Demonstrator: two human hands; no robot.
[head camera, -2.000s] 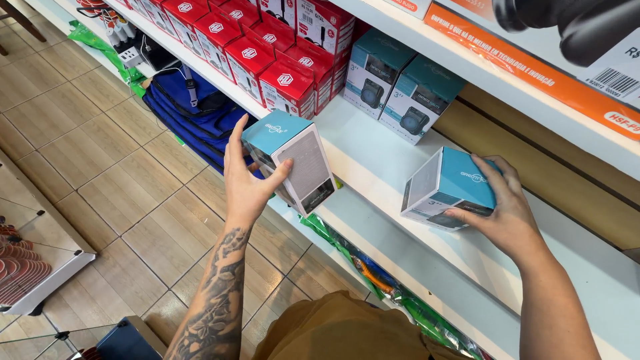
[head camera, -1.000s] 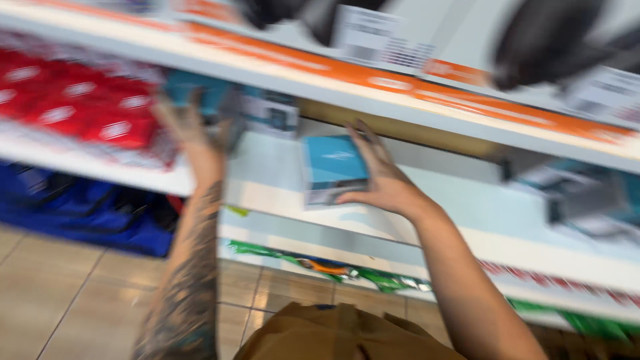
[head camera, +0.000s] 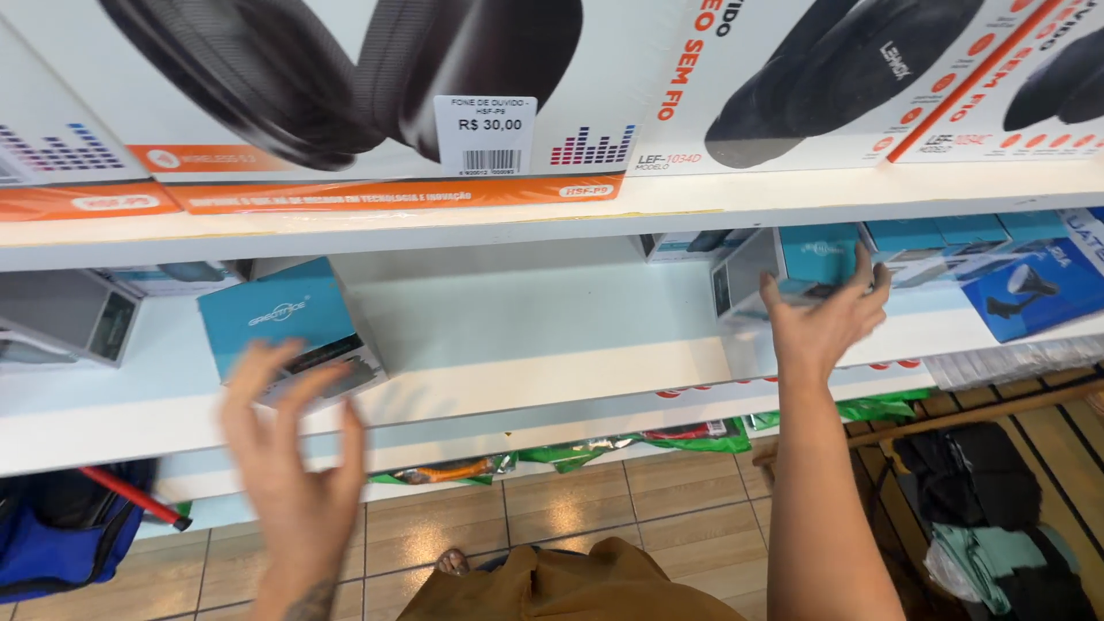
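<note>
My left hand, blurred, is raised in front of a teal and white box on the middle shelf, with its fingers spread; whether a fingertip touches the box cannot be told. At the right, my right hand has its thumb and fingers around the front of another teal-topped box, which stands on the same shelf beside more such boxes. The fingers partly hide that box's front. A grey-sided box stands at the far left of the shelf.
Above runs a shelf edge with large headphone boxes. A blue box lies right of my right hand. Green packets lie on a lower shelf. A blue bag is at lower left, folded clothes at lower right.
The view has swung right along the shelf. My left hand, which held a box two seconds ago, is now free of it. My right hand has moved from one teal box to another farther right.
</note>
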